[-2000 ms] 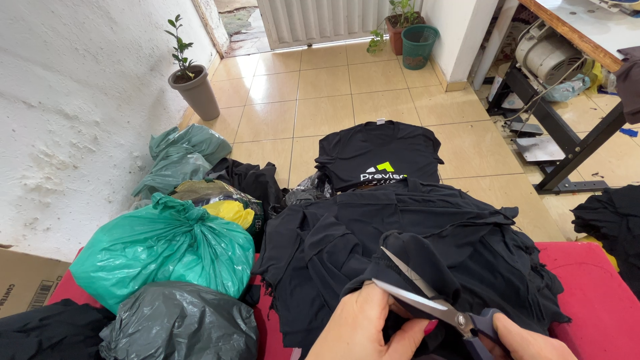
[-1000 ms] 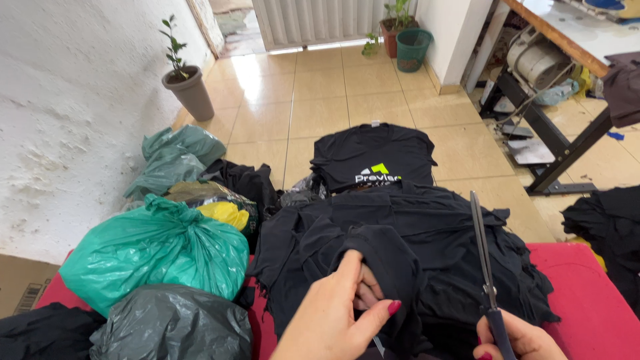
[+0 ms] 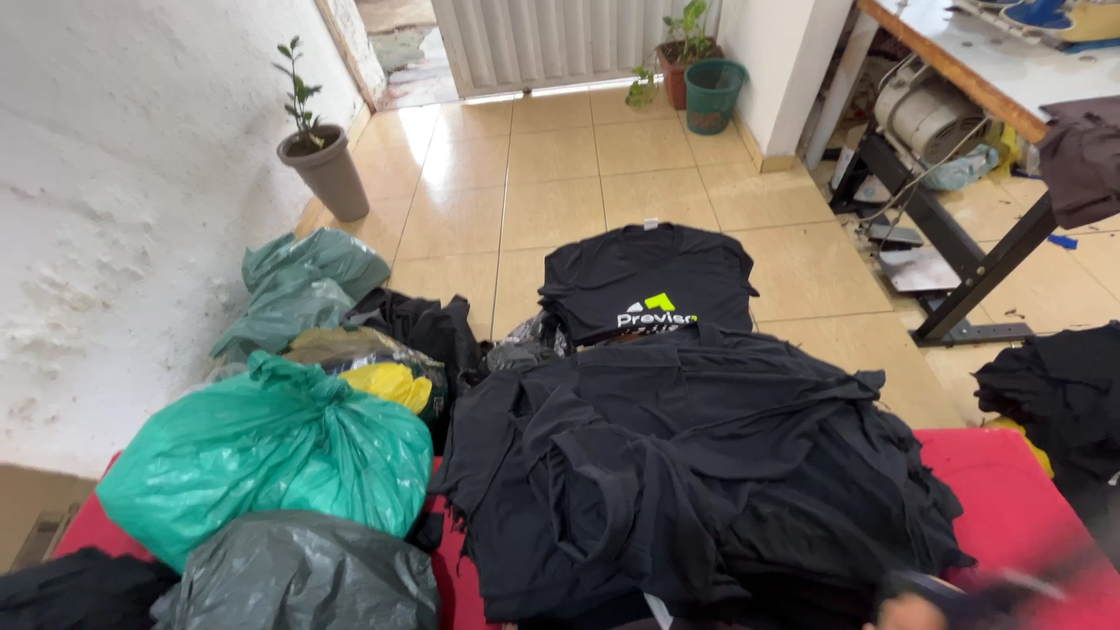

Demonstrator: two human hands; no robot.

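Note:
At the bottom right edge, only a small, blurred part of my right hand (image 3: 908, 612) shows, with the dark-handled scissors (image 3: 1006, 584) in it, blades pointing right over the red surface. My left hand is out of view. Left of the right hand lies a large heap of black fabric garments (image 3: 700, 455), rumpled, with frayed edges and an open fold near its middle. Behind the heap is a stack of folded black T-shirts (image 3: 647, 271); the top one bears a white and lime print.
A green plastic bag (image 3: 271, 446) and a grey plastic bag (image 3: 306, 569) sit left of the heap on a red surface (image 3: 989, 490). More black fabric (image 3: 1059, 394) lies at right, near the sewing table's metal leg (image 3: 980, 280). Potted plants stand farther back.
My left hand has let go of the black fabric and left the view. My right hand has moved down and right with the scissors, which now point right instead of up.

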